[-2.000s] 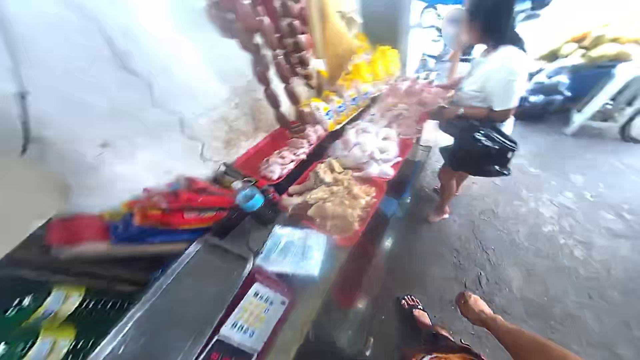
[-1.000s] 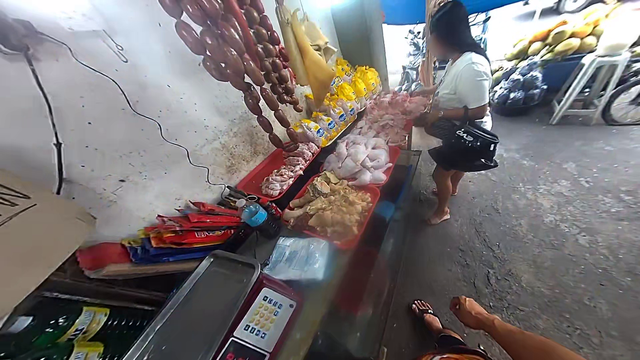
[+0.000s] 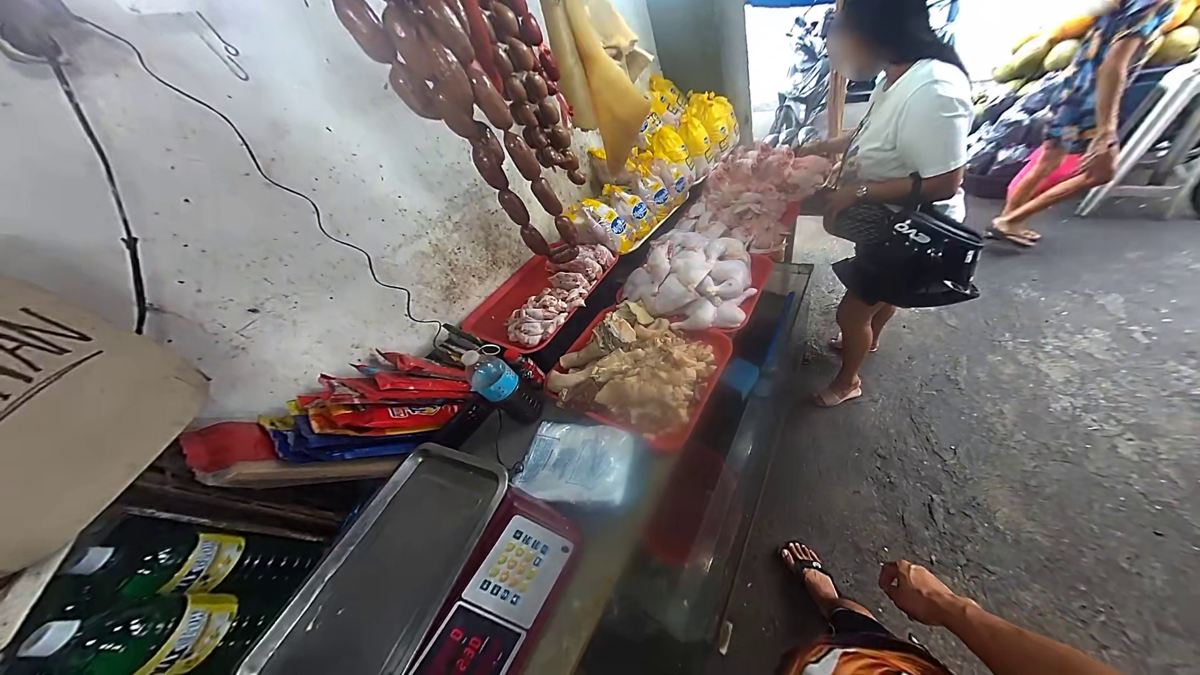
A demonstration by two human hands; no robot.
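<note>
My right hand (image 3: pixel 914 591) hangs at the lower right over the floor, its fingers curled, with nothing visible in it. It is right of my sandaled foot (image 3: pixel 808 567) and touches nothing that I can see. My left hand is out of view. On the glass-topped counter left of my hand are a digital scale (image 3: pixel 521 568) with a metal pan (image 3: pixel 384 562), a stack of clear plastic bags (image 3: pixel 577 464), a red tray (image 3: pixel 717 361) of yellowish meat pieces (image 3: pixel 647 375), and pale raw chicken pieces (image 3: pixel 692 277).
Links of sausage (image 3: pixel 487 94) hang above a red tray (image 3: pixel 492 305) of small meat pieces. A person in a white shirt (image 3: pixel 923 117) stands at the counter's far end. Another person (image 3: pixel 1078 112) is at upper right. Green bottles (image 3: pixel 122 619) lie lower left; a blue-capped bottle (image 3: pixel 497 380) stands nearer the middle.
A person in patterned blue clothing has come into view at the upper right. My right hand stays low at the right, its fingers still curled.
</note>
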